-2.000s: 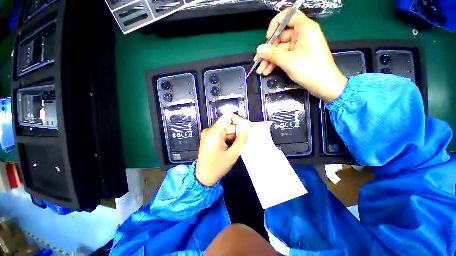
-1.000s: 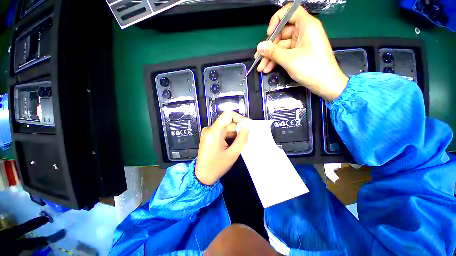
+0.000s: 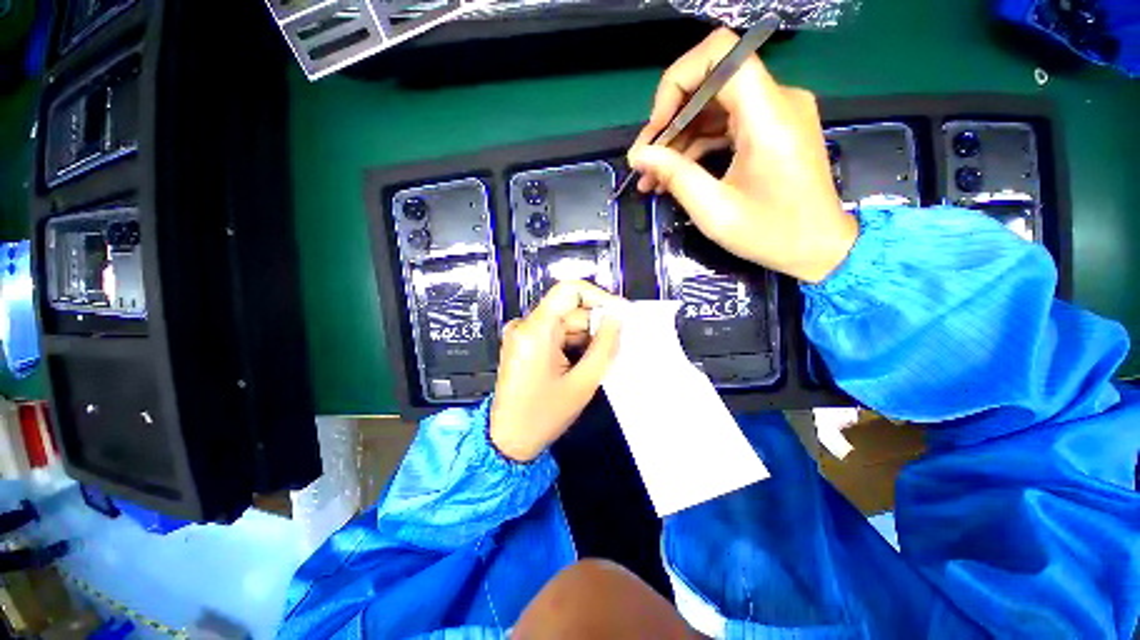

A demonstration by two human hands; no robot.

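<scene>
My left hand (image 3: 550,369) holds the white release liner strip (image 3: 681,413), which hangs down to the right over the tray's front edge. My right hand (image 3: 750,163) grips the metal tweezers (image 3: 713,81). Their tip is at the upper right edge of the second phone from the left (image 3: 565,231); whether it holds a tiny piece cannot be told. The black foam tray (image 3: 638,231) holds a row of phones with camera rings at the far end. My hands and the strip hide parts of the second, third and fourth phones.
Stacked foam trays (image 3: 175,288) with phones stand at the left. A die-cut sheet (image 3: 356,28) and clear wrap (image 3: 800,10) lie behind the tray. A blue bin (image 3: 1088,28) is at the back right. The mat (image 3: 338,275) is green.
The right hand has turned and shifted slightly, and the tweezers lean further to the right, with their tip still by the second phone. The left hand and strip have hardly moved.
</scene>
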